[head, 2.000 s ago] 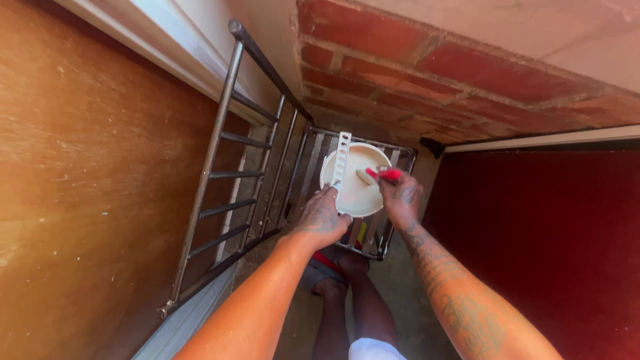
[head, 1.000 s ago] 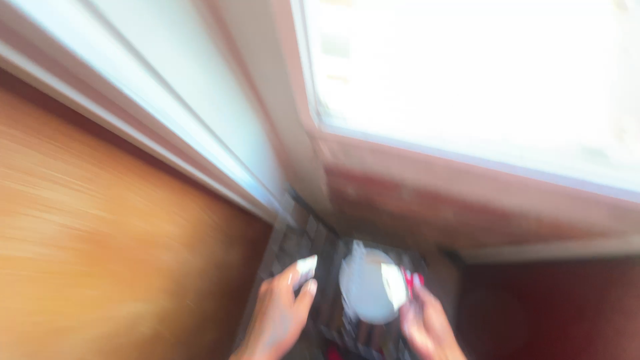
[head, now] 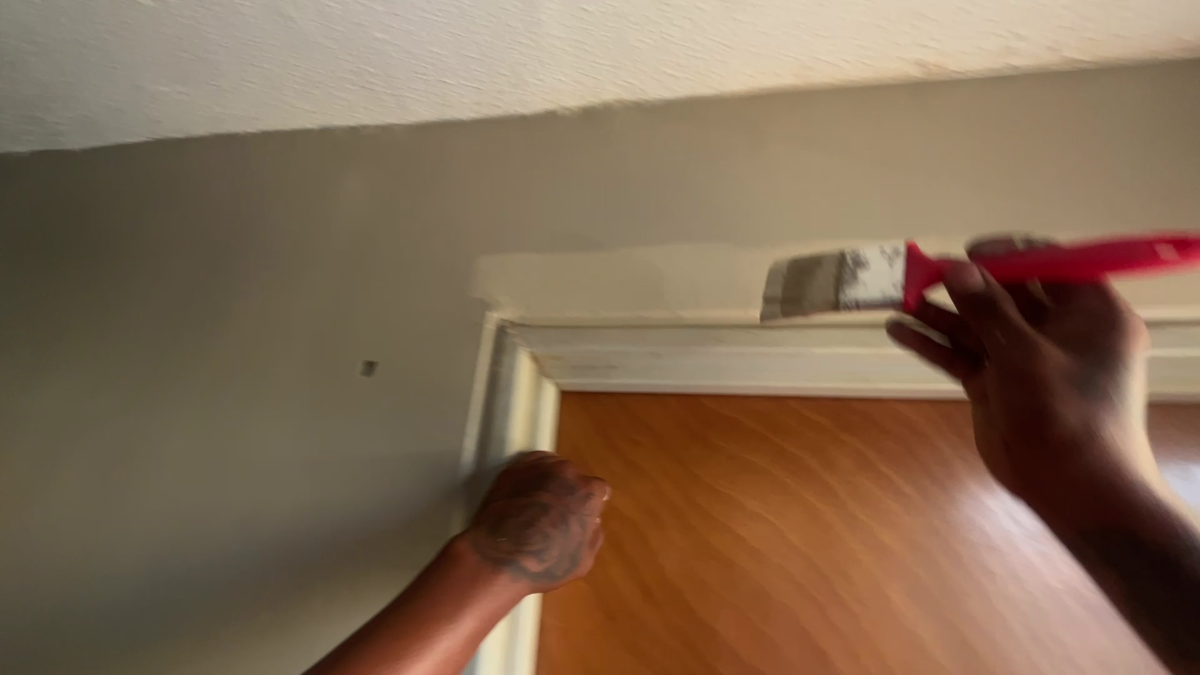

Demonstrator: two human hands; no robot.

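My right hand (head: pixel 1055 375) holds a paintbrush (head: pixel 877 278) by its red handle, bristles pointing left. The bristles are coated with grey-beige paint and hover at or just in front of the wall above the door frame; contact cannot be told. A lighter painted band (head: pixel 609 281) runs along the wall over the white door frame (head: pixel 703 361). My left hand (head: pixel 539 520), curled with the knuckles up, is at the left upright of the frame, beside the wooden door (head: pixel 797 516). Its fingertips are hidden, so whether it grips anything does not show.
A textured white ceiling (head: pixel 469 56) meets the grey-beige wall (head: pixel 234 328) along a slanting edge. A small dark mark (head: pixel 368 368) is on the wall left of the frame.
The view has swung up from the white paint container and metal rack to the top of the door. My right hand has brought the red-handled brush up from the container; my left hand has moved to the frame.
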